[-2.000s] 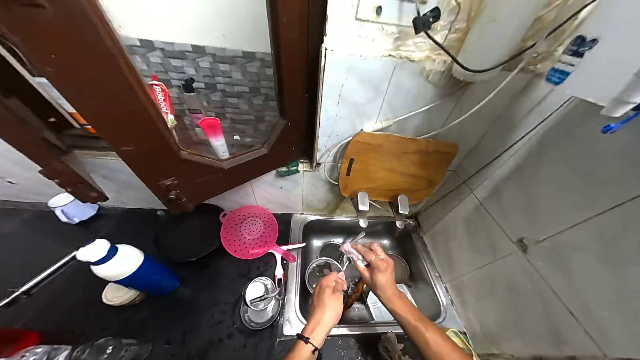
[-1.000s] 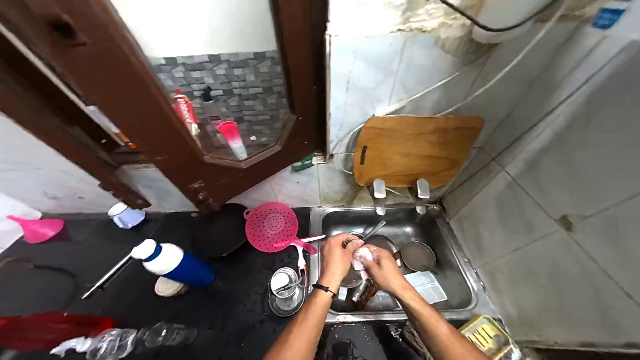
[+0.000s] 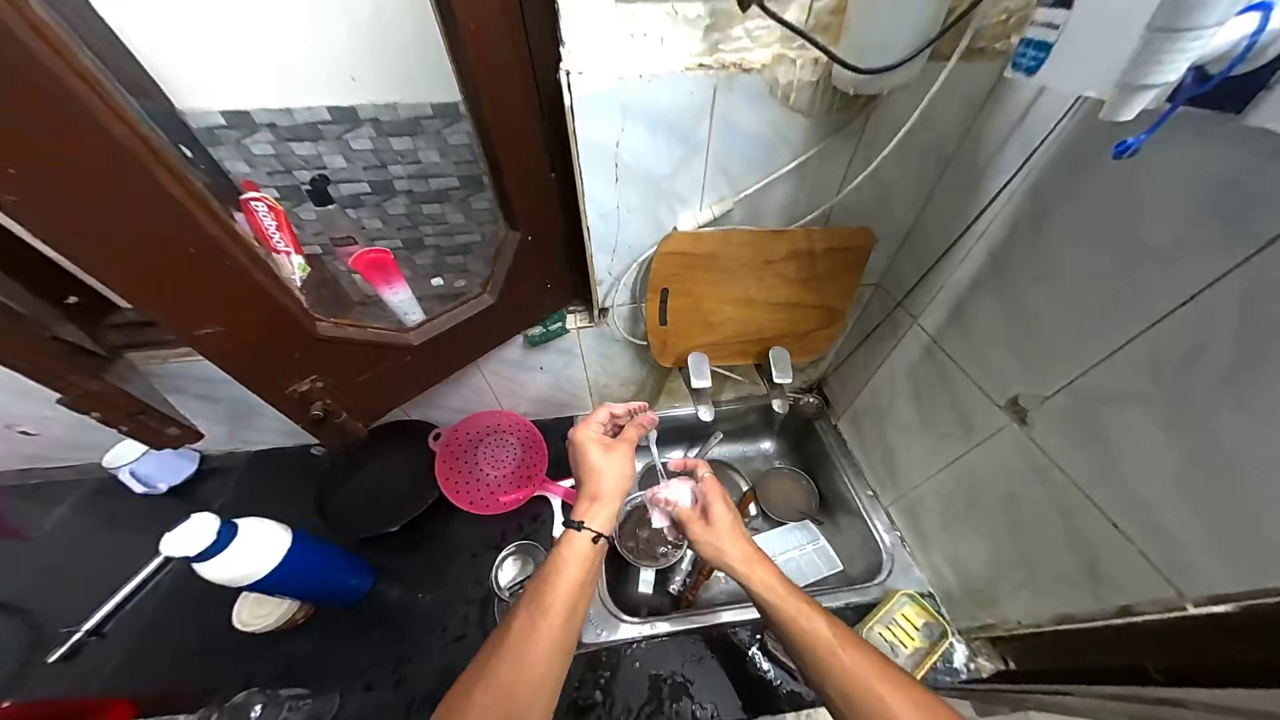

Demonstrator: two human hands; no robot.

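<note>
Over the left part of a steel sink (image 3: 868, 500), my left hand (image 3: 606, 450) holds the upper end of a thin metal utensil (image 3: 656, 455), possibly a spoon. My right hand (image 3: 708, 512) presses a pale pink-white cloth or sponge (image 3: 672, 498) around its lower end. Just below both hands is a round metal bowl (image 3: 645, 545) with murky water. Farther right in the basin stands another bowl of cloudy water (image 3: 786, 494), with a pale plastic tray (image 3: 800, 553) in front of it. Several utensils lie partly hidden under my right hand and forearm.
Two taps (image 3: 699, 372) rise behind the sink, before a wooden cutting board (image 3: 760, 295). A pink strainer (image 3: 491, 462), a dark pan (image 3: 380, 478), steel cups (image 3: 518, 568) and a blue-white bottle (image 3: 270, 560) stand left. A yellow-rimmed soap box (image 3: 905, 632) sits at the front right corner.
My hands were close together a second ago; now my left hand is higher, above the cloth, with the thin utensil showing between them.
</note>
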